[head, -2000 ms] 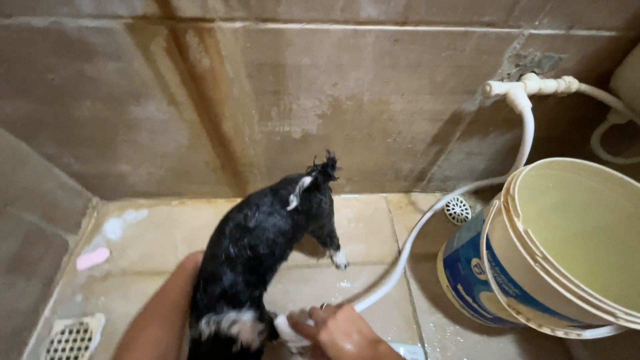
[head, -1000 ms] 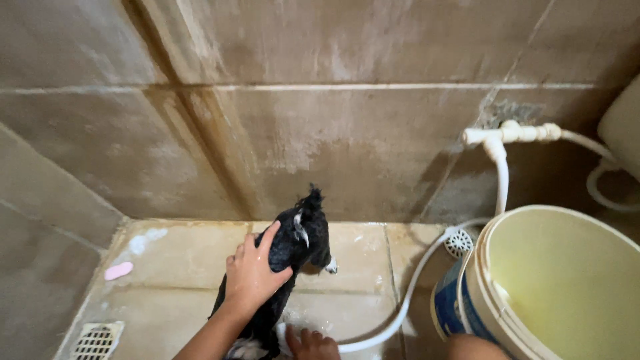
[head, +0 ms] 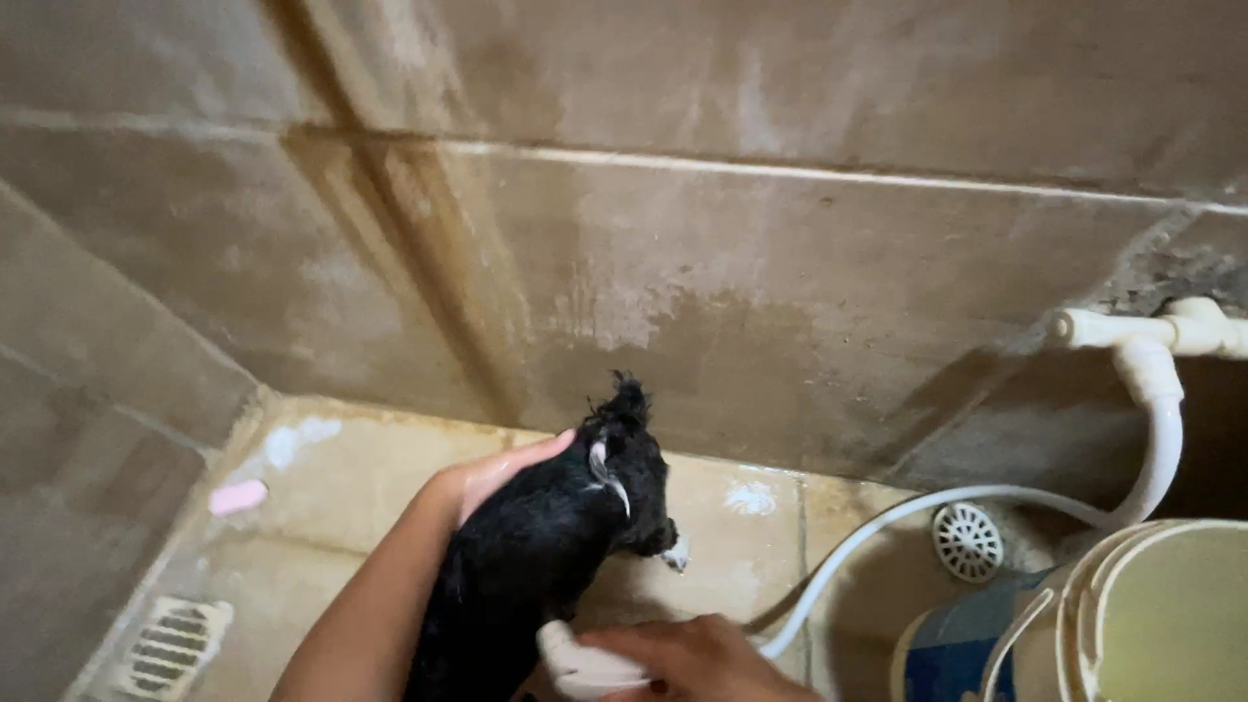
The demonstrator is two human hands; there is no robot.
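Observation:
A wet dog with black fur (head: pixel 526 546) stands on the tiled floor, low in the middle of the view, with a white streak near its ear and a white paw. Along the dog's left side lies my left hand (head: pixel 502 471), touching its fur; most of its fingers are hidden behind the body. At the bottom, my right hand (head: pixel 697 655) is closed around a white spray head (head: pixel 585 663), held close against the dog's flank. From near that hand a white hose (head: pixel 858 536) curves right, to a white pipe fitting on the wall.
A large bucket (head: pixel 1082 624) of yellowish look stands at the lower right. Beside it is a round white drain cover (head: pixel 967 542). A pink bar of soap (head: pixel 238 497) and a square floor grate (head: pixel 177 647) lie at the left. The white pipe fitting (head: pixel 1121 331) juts from the tiled wall.
My left hand has moved from the top of the dog's back to its left side. The spray head in my right hand now shows more clearly against the dog's flank.

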